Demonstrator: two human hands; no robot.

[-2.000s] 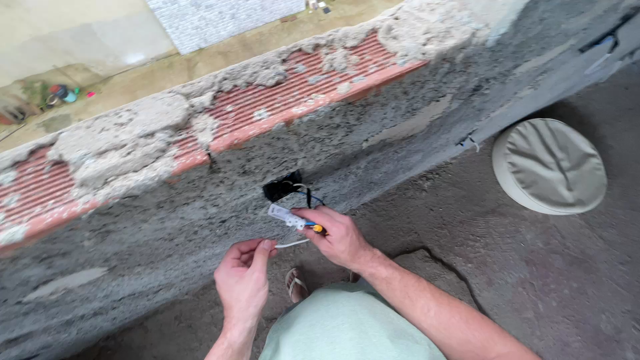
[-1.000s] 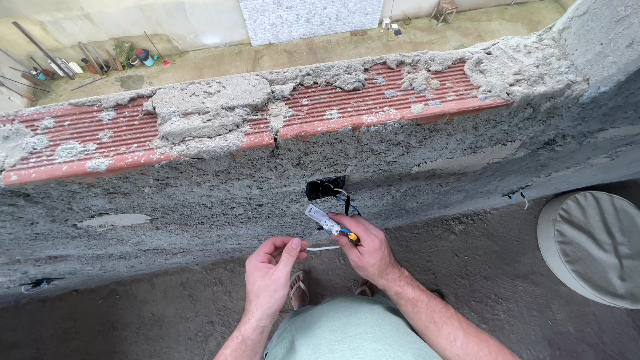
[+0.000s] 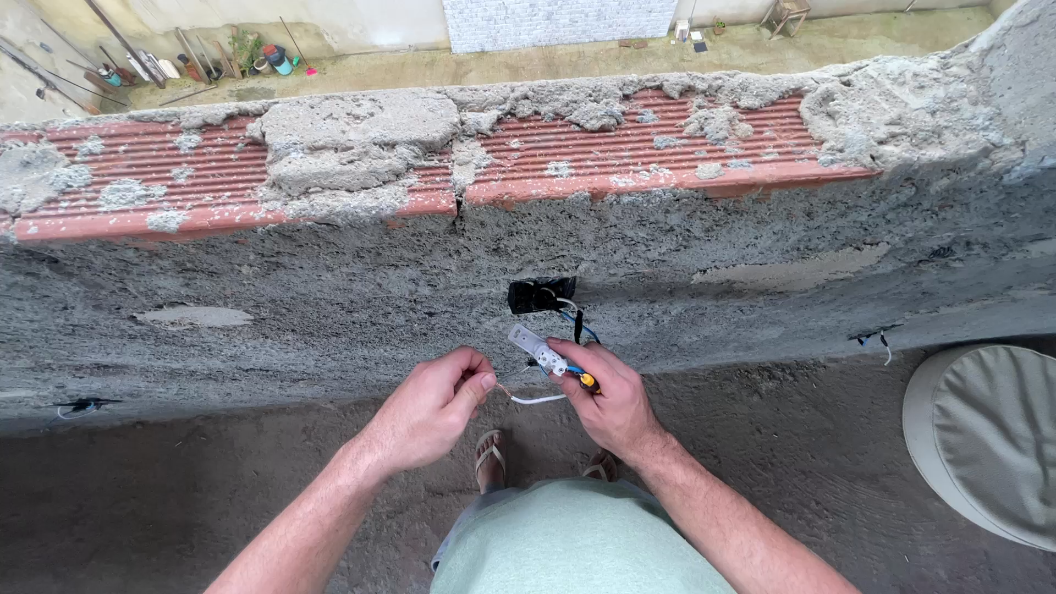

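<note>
My left hand (image 3: 437,404) pinches the bare copper end of a white wire (image 3: 538,400) between thumb and fingertips. In my right hand (image 3: 606,396) is a small white electrical switch or socket module (image 3: 540,350), its far end pointing up and left. A yellow-and-black screwdriver handle (image 3: 588,382) also sticks out from among the right fingers. A blue wire (image 3: 587,328) and black and white wires run from a black electrical box (image 3: 540,294) in the rendered wall, just above the right hand. How the wires join the module is partly hidden by my fingers.
A rough wall top with red ribbed hollow bricks (image 3: 660,148) and mortar lumps crosses the view. More wires hang from the wall at right (image 3: 884,342) and left (image 3: 80,406). A round beige cushioned seat (image 3: 990,445) stands right. My sandalled feet are below on the dark floor.
The view has turned and shifted, so the wall lies more level. Both hands stay close together below the box, with the wire and the module still held.
</note>
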